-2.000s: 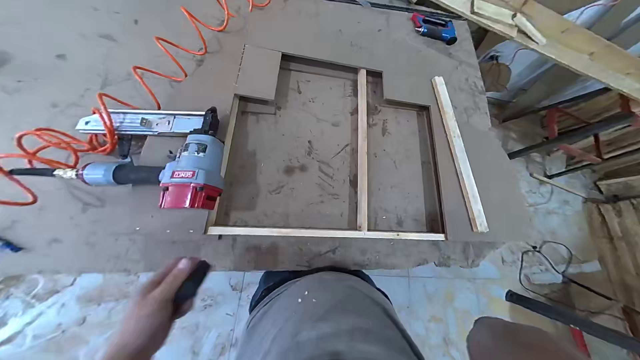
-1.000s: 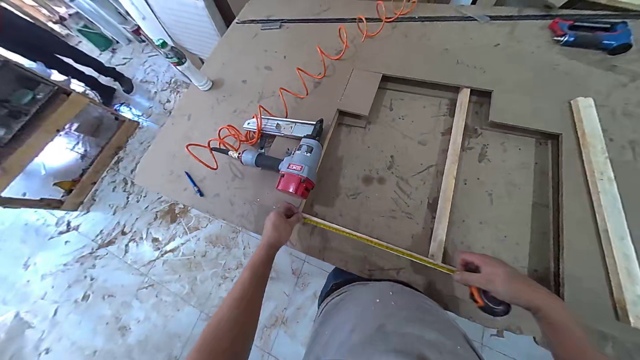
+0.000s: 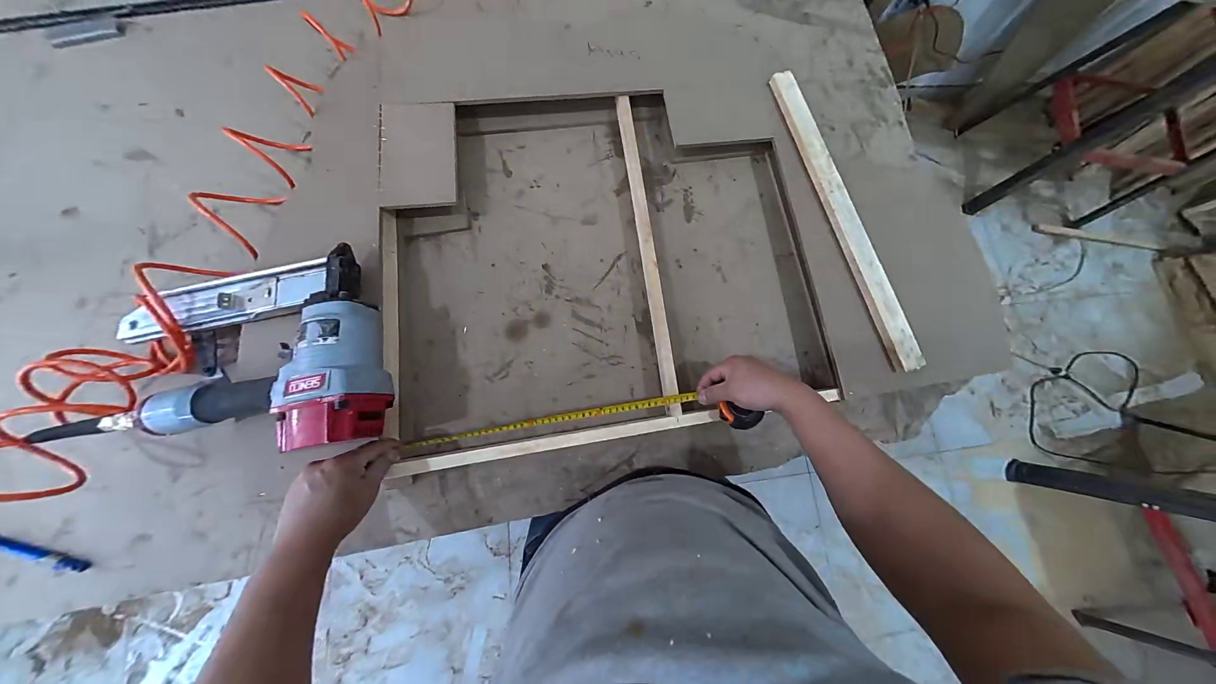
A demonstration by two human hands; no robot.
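A yellow tape measure blade (image 3: pixel 560 417) is stretched along the near rail (image 3: pixel 532 441) of a wooden frame, from its left corner to the middle batten (image 3: pixel 646 256). My left hand (image 3: pixel 334 484) pinches the blade's left end at the corner. My right hand (image 3: pixel 746 385) grips the tape near its orange and black case (image 3: pixel 741 415), just right of the batten's lower end. A Senco pneumatic nailer (image 3: pixel 332 370), grey and red, lies left of the frame, close to my left hand. A loose wooden strip (image 3: pixel 845 223) lies right of the frame.
An orange coiled air hose (image 3: pixel 242 199) runs from the nailer across the large board (image 3: pixel 142 190). A blue pen (image 3: pixel 43 553) lies at the board's left. Metal stands with red parts (image 3: pixel 1121 123) and a black cable (image 3: pixel 1083 408) are on the right.
Two seconds ago my left hand was off the frame, near the board's front edge. One second ago the tape lay stretched along the near rail; now its blade sits beside the rail's inner side. The view has shifted.
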